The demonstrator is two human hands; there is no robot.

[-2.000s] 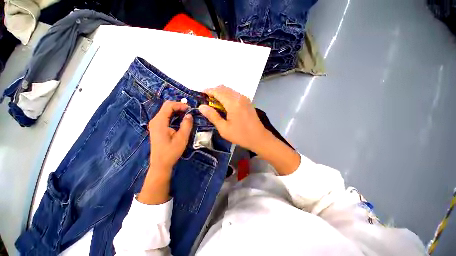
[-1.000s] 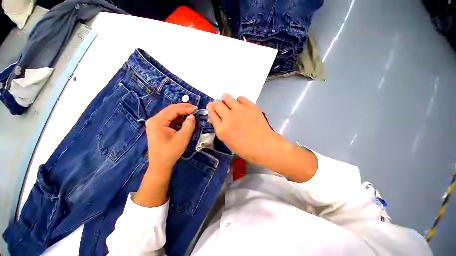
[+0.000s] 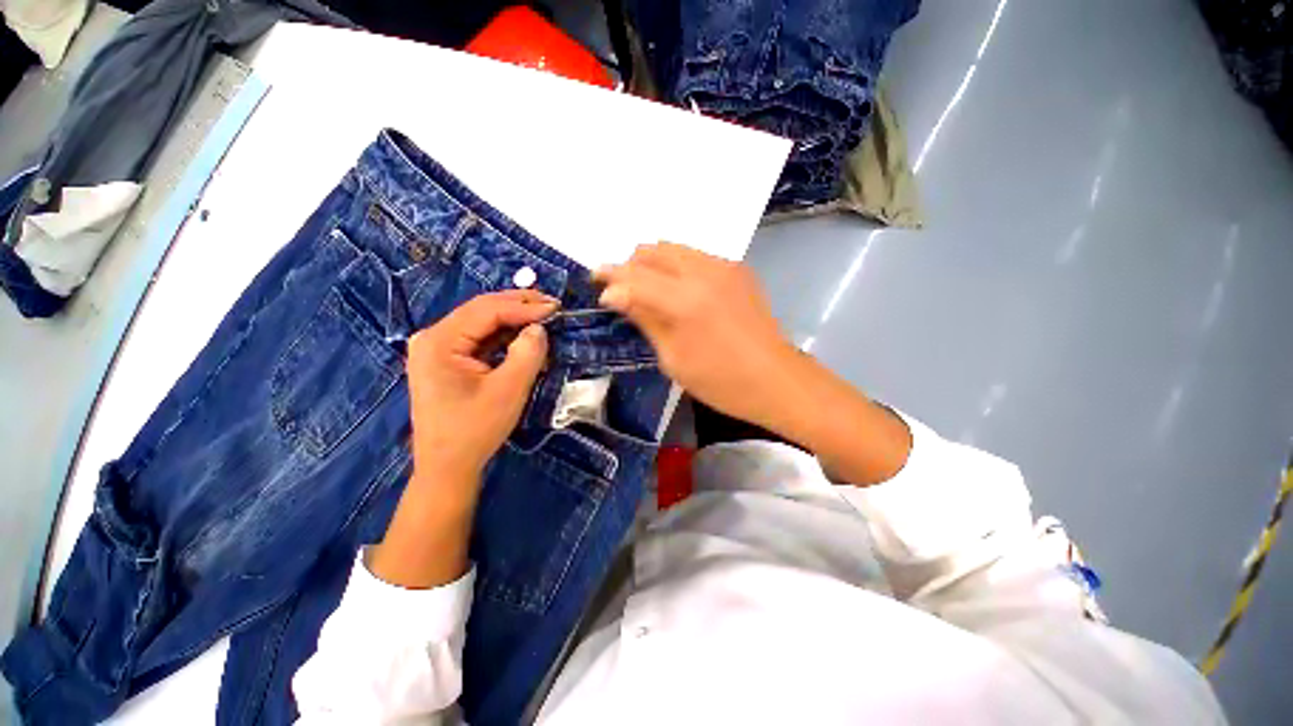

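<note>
Blue denim jeans [image 3: 270, 411] lie spread on the white tabletop, with the waistband [image 3: 433, 206] toward the back and right. A round whitish shank button [image 3: 525, 277] shows on the waistband. My left hand [image 3: 475, 362] pinches the edge of the fly beside the button between thumb and fingertips. My right hand [image 3: 695, 312] is at the waistband end just to the right, its fingers curled and slightly blurred. Something dark shows at its fingertips; I cannot tell what it holds. A white patch [image 3: 580, 401] shows below the waistband.
More jeans [image 3: 780, 71] are heaped beyond the white tabletop [image 3: 567, 156]. A red-orange item [image 3: 539, 46] lies at the back edge. Grey and white garments [image 3: 85, 213] are on the adjoining surface at left. Grey floor [image 3: 1078, 326] with yellow-black tape [image 3: 1255, 567] is at right.
The view has shifted slightly, so the jeans sit a little further up and left. My right hand has changed its hold and its fingertips moved slightly; the yellow tool seen earlier no longer shows.
</note>
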